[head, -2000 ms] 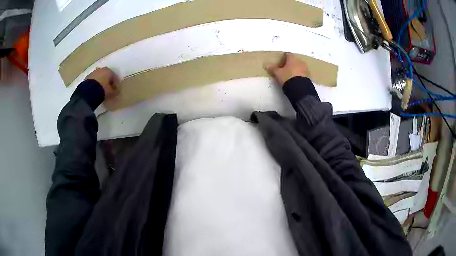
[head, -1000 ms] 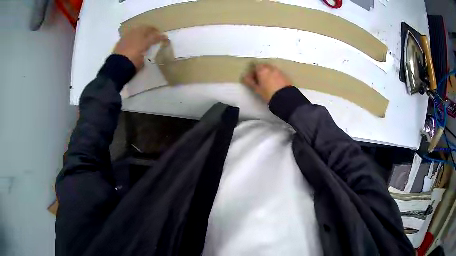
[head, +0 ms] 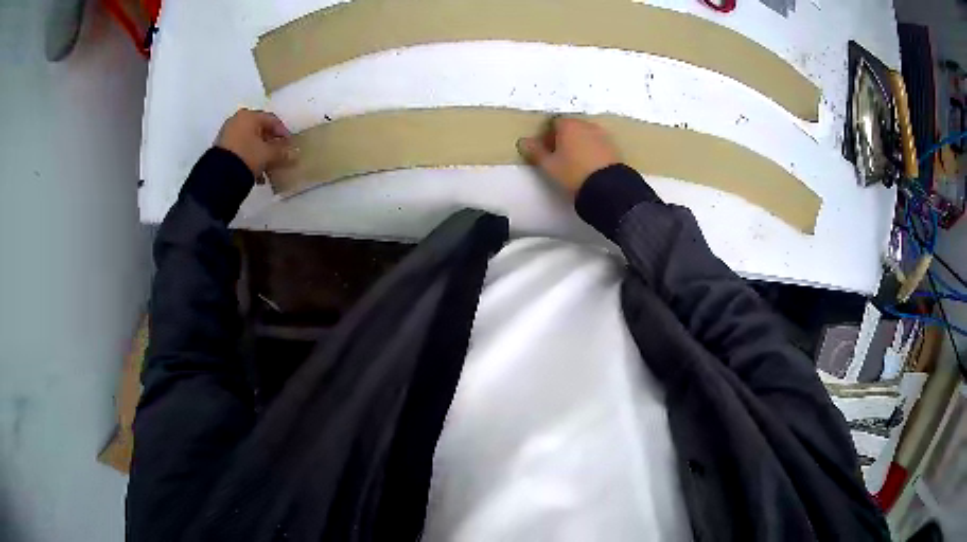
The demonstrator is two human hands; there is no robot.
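Observation:
Two long curved khaki waistband pieces lie on the white table. The near waistband piece (head: 424,138) lies in front of me, with the far waistband piece (head: 509,23) roughly parallel beyond it. My left hand (head: 260,146) pinches the near piece at its left end. My right hand (head: 570,150) has its thumb and fingers closed down on the same piece right of its middle; its fingertips are slightly blurred. White interlining cannot be told apart from the table here.
A steam iron (head: 876,122) rests on a dark pad at the right table edge, with blue hoses and cables beside it. Red handles (head: 719,4) show at the top edge. Layered cut strips (head: 864,413) are at lower right. The white table's (head: 170,159) left edge shows.
The near piece's left end, lifted and bent one second ago, now lies flat. My left hand has moved down and left with it. My right hand stays near the piece's middle.

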